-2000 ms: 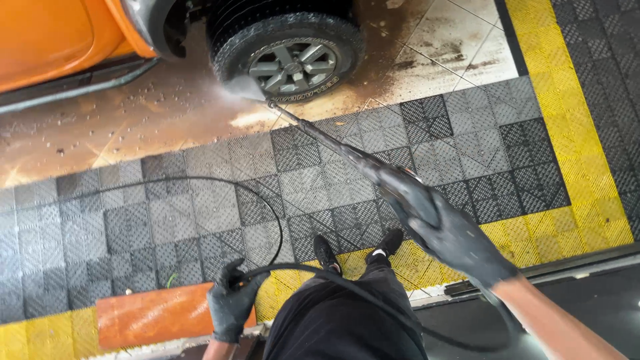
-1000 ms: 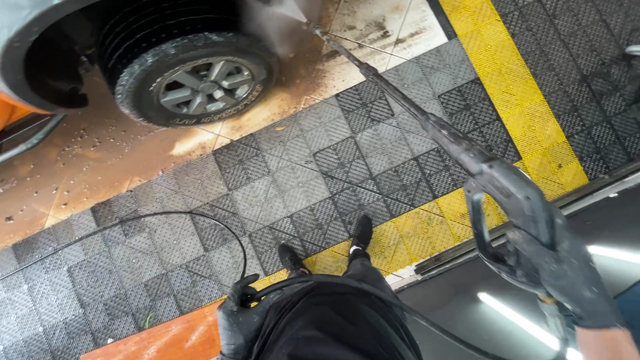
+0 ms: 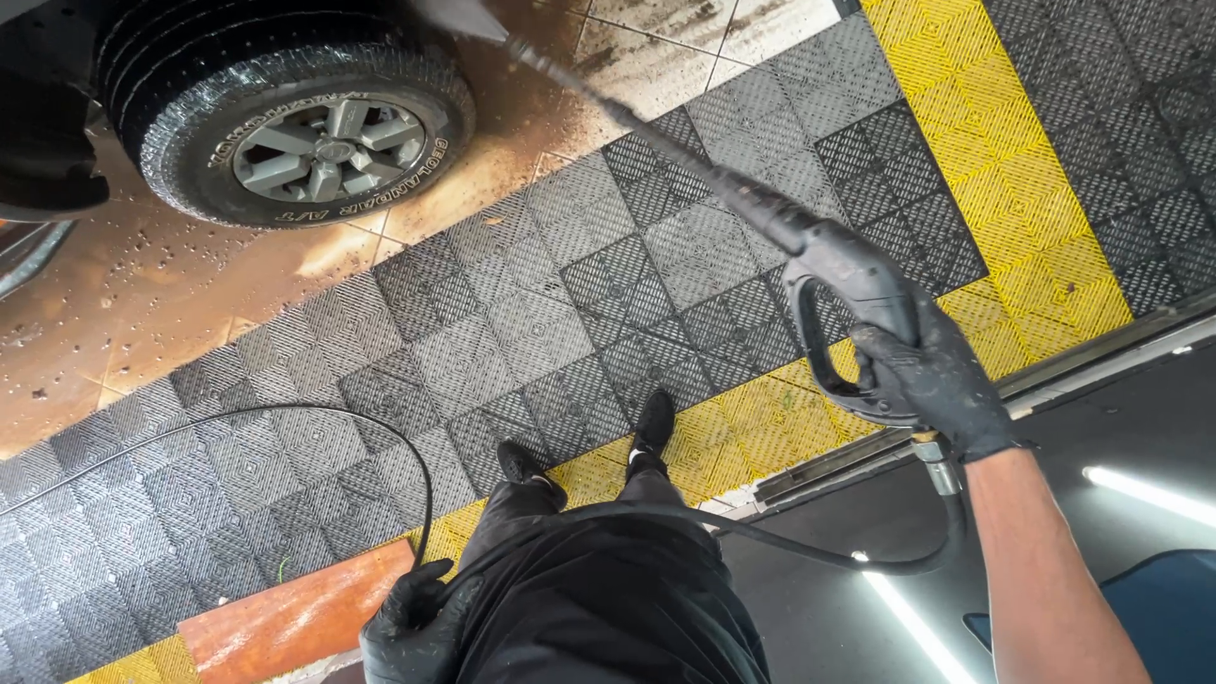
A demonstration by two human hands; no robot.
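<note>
My right hand (image 3: 936, 380), in a black glove, grips the handle of a pressure washer gun (image 3: 845, 285) at the right. Its long lance (image 3: 665, 142) points up and left, and spray (image 3: 461, 17) leaves the tip beside the top of the wheel. The wet tire (image 3: 190, 142) with its grey alloy rim (image 3: 328, 152) stands at the upper left. My left hand (image 3: 418, 617), also gloved in black, is closed around the black hose (image 3: 427, 475) at my waist. The hose runs across my body to the metal fitting (image 3: 939, 465) under the gun.
Muddy water and grit cover the tiled floor (image 3: 171, 285) by the vehicle. Grey, black and yellow plastic grid tiles (image 3: 1016, 190) lie around my feet. An orange-brown panel (image 3: 294, 608) is at the lower left. A metal-edged track (image 3: 836, 465) borders a glossy dark surface (image 3: 798, 608).
The spray has gone from the wheel's lower edge to above it, at its right side. My right hand has moved outward with the gun. The view has shifted toward the wheel.
</note>
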